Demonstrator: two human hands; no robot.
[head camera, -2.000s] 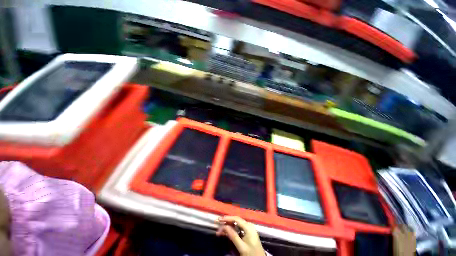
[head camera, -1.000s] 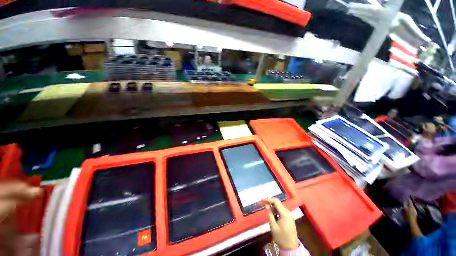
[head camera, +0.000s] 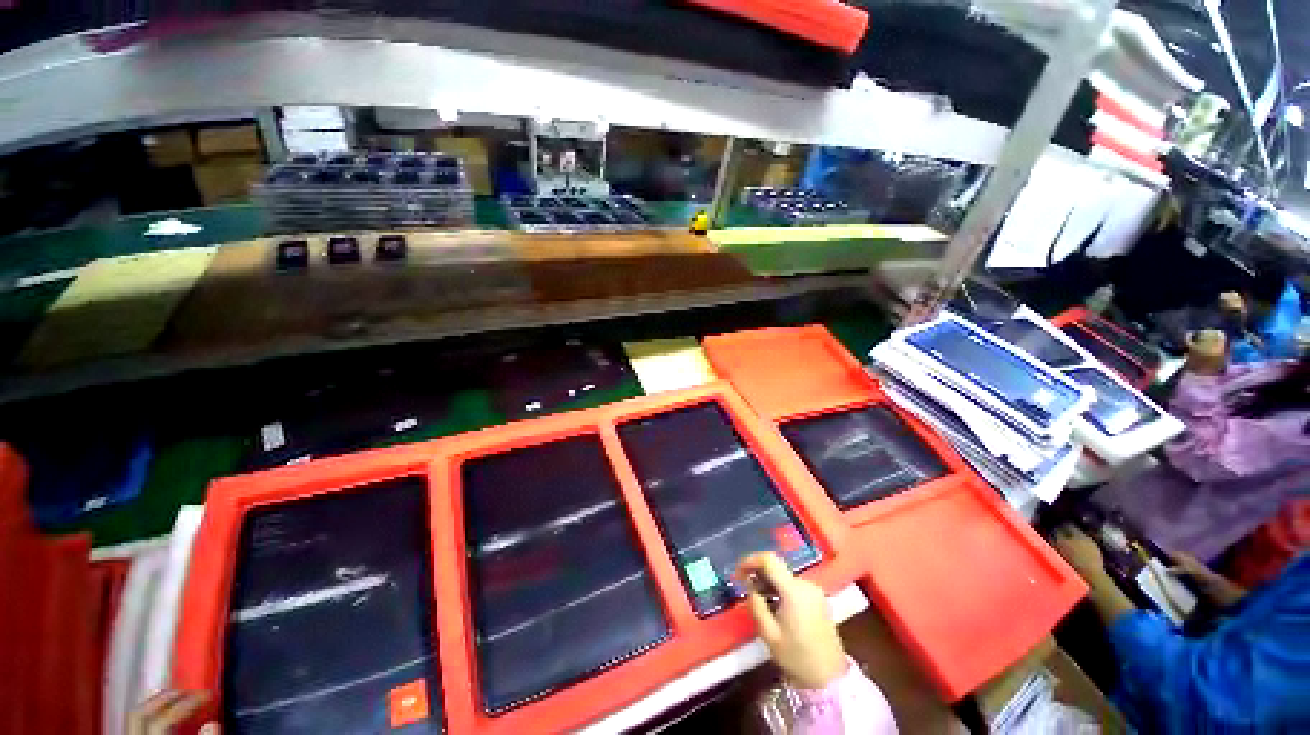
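Observation:
A red foam tray holds three dark tablets side by side: a left tablet, a middle tablet and a right tablet. The left tablet shows an orange square low on its screen. The right tablet shows a green and a red square. My right hand is over the right tablet's lower edge, thumb and fingers close together; a small dark spot shows at the fingertips, too unclear to name. My left hand is cut off by the bottom edge, its fingers at the tray's lower left corner.
Another red tray at right has one tablet and bare pockets. White sheets with bluish slabs are stacked beyond. White trays lie at left. A brown ledge bears small black parts. Other people's arms show at right.
The right tablet's screen has gone from grey and white to dark with coloured squares. My right hand stays near its lower edge. My left hand has moved down to the tray's corner.

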